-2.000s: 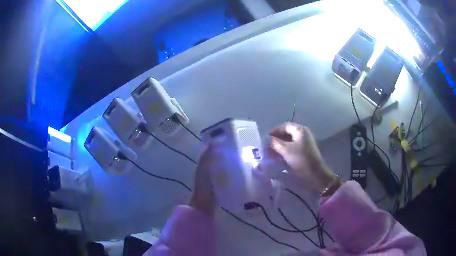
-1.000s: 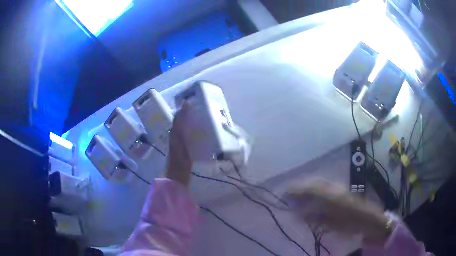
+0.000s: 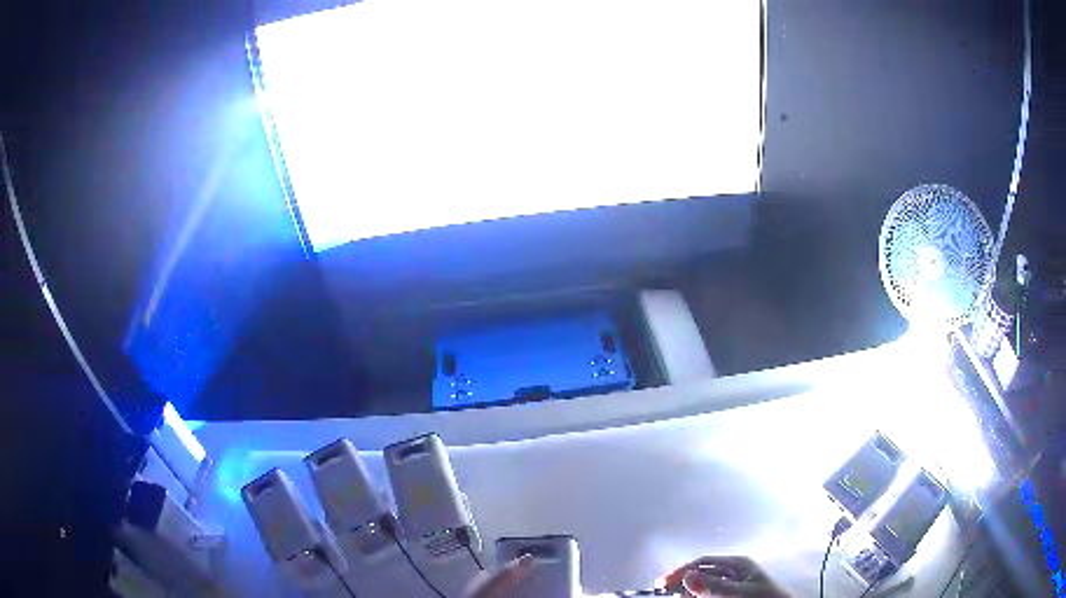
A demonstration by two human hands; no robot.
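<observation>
A white mini projector (image 3: 563, 561) stands at the bottom edge of the view, its lower part cut off. My left hand (image 3: 505, 577) is at its left side with fingers against the top; most of the hand is out of the picture. My right hand (image 3: 727, 576) is to the right of the projector, fingers bent, also cut off by the bottom edge. A thin dark object (image 3: 643, 592) shows at its fingertips; whether the hand grips it is not clear.
Three cabled projectors (image 3: 427, 488) stand at left, two more (image 3: 867, 473) at right. White boxes (image 3: 164, 514) line the left edge. A bright screen (image 3: 514, 111), blue tray (image 3: 532, 360) and white block (image 3: 676, 335) are beyond the bench (image 3: 561, 485). A fan (image 3: 935, 251) is at far right.
The view has tilted up to the screen. The projector, lifted and tilted before, now appears upright low in view. My right hand, blurred lower right before, is now nearer the projector.
</observation>
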